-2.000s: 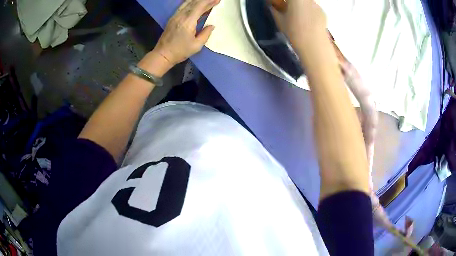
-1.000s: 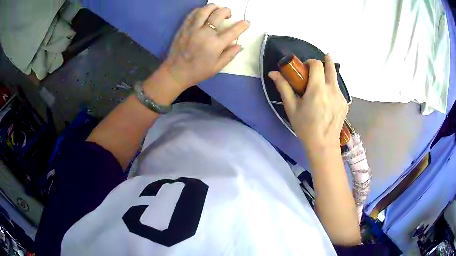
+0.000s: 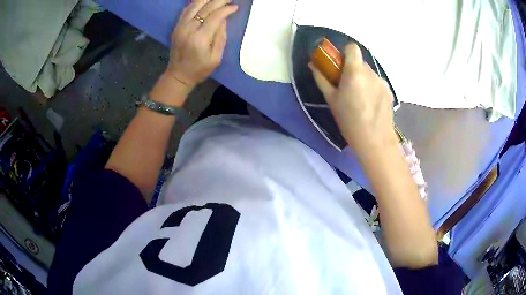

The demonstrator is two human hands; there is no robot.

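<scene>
The cream garment [image 3: 438, 52] lies over the far part of the table, with its rounded cream corner [image 3: 262, 52] left of the iron. The black steam iron [image 3: 311, 86] with a pale rim rests partly on the garment's near edge and partly over the blue-violet cover. My right hand [image 3: 360, 98] grips its orange-brown handle [image 3: 327, 60]. My left hand [image 3: 202, 43] is off the garment, over the table's left edge, with fingers loosely bent and nothing seen in it. The garment's far side is cut off by the frame.
The pinkish-white wrapped hose [image 3: 414, 167] runs behind my right forearm. The blue-violet table cover [image 3: 271, 103] has a brownish area at right. A brown board [image 3: 470, 201] is at the right table edge. Pale cloth [image 3: 40, 46] hangs at upper left above the grey floor.
My left hand has left the garment and moved left, uncovering the rounded corner. Compared with one second ago, the iron in my right hand has shifted slightly up and left.
</scene>
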